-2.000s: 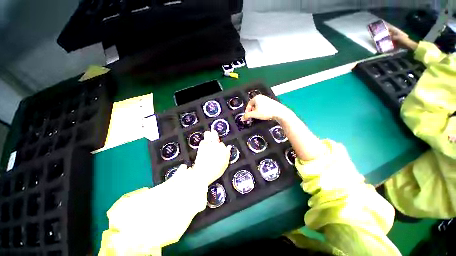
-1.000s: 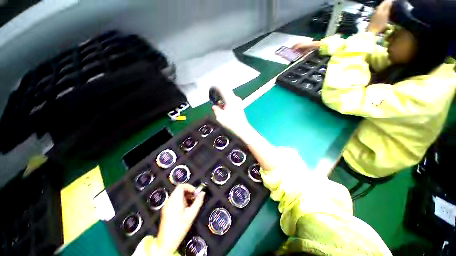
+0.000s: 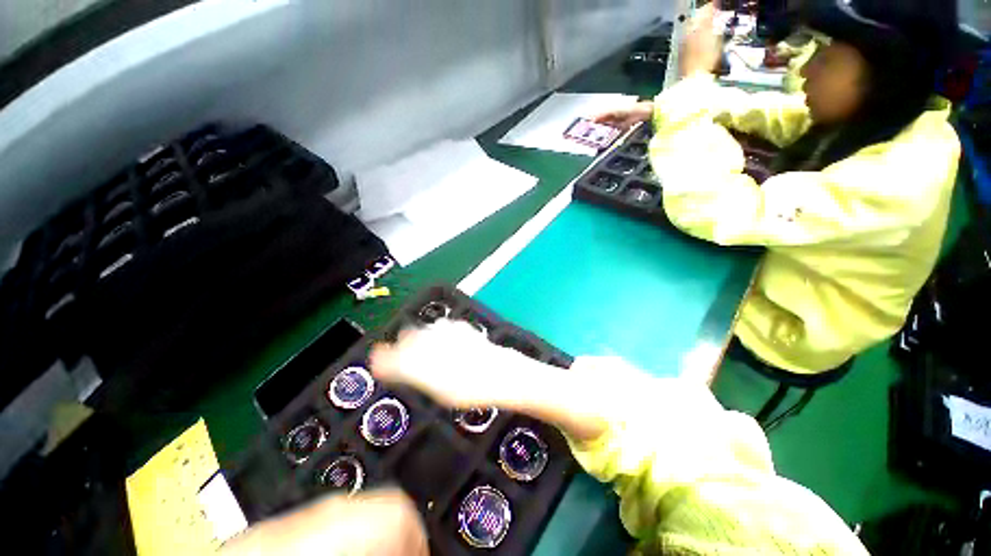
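The black foam tray lies in front of me with round smartwatches in its pockets. Several watches have lit faces, such as one near the tray's bottom and one left of centre. My right hand is blurred over the upper middle of the tray and hides some pockets; its fingertips and anything in them cannot be made out. My left hand is blurred, low over the tray's near left part and cut off by the bottom edge; its fingers are not clear.
A dark phone lies behind the tray. A yellow sheet is at the left. Stacked black trays stand at the back left, white sheets behind. At the right a person in a yellow smock sits by another tray.
My right hand, which held a watch up beyond the tray, has come back over it. My left hand has moved down toward the bottom edge. The view has shifted slightly.
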